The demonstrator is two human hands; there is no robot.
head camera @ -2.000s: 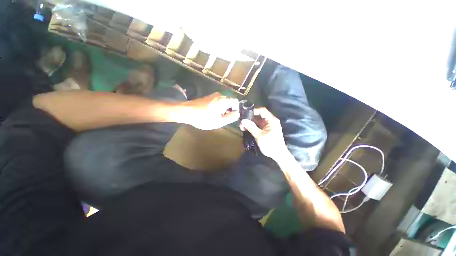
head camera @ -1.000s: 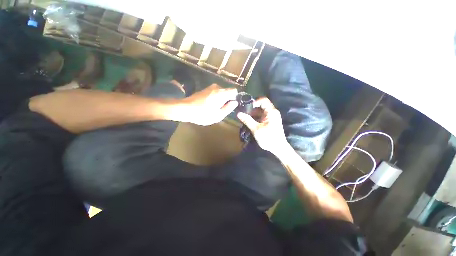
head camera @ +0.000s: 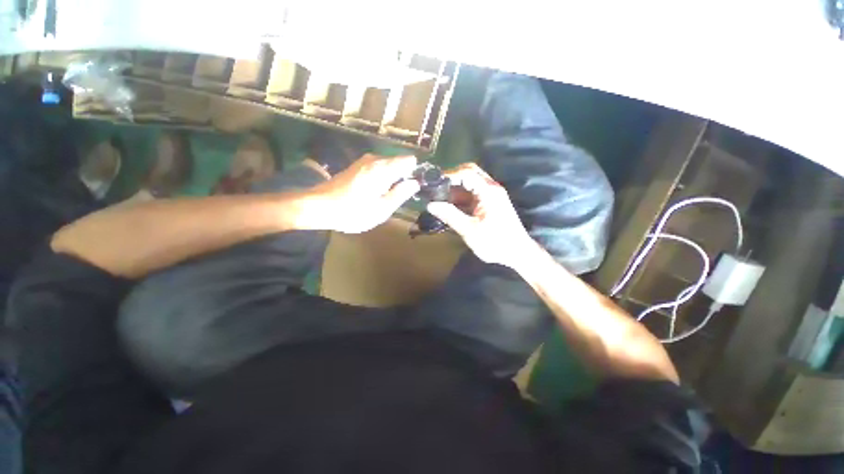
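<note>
A small dark rounded device (head camera: 432, 190) is held upright between my two hands, above my lap near the table edge. My right hand (head camera: 481, 215) grips it from the right with thumb and fingers. My left hand (head camera: 368, 194) has its fingertips at the device's upper left side. A dark glossy piece, perhaps coiled cable (head camera: 429, 223), hangs below the device under my right thumb. The fingers hide part of both, and fine detail is blurred.
The white table (head camera: 592, 56) spans the top. A partitioned box (head camera: 433, 116) lies under its edge, with a clear plastic bag (head camera: 100, 88). A person's jeans-clad leg (head camera: 546, 176) is just beyond my hands. A white adapter (head camera: 733, 280) with cable lies right. Cardboard (head camera: 370, 268) lies between my legs.
Both hands and the device have moved slightly left in view. The dark piece below has swung left from under my right hand. The view has turned, so the table edge and box sit differently.
</note>
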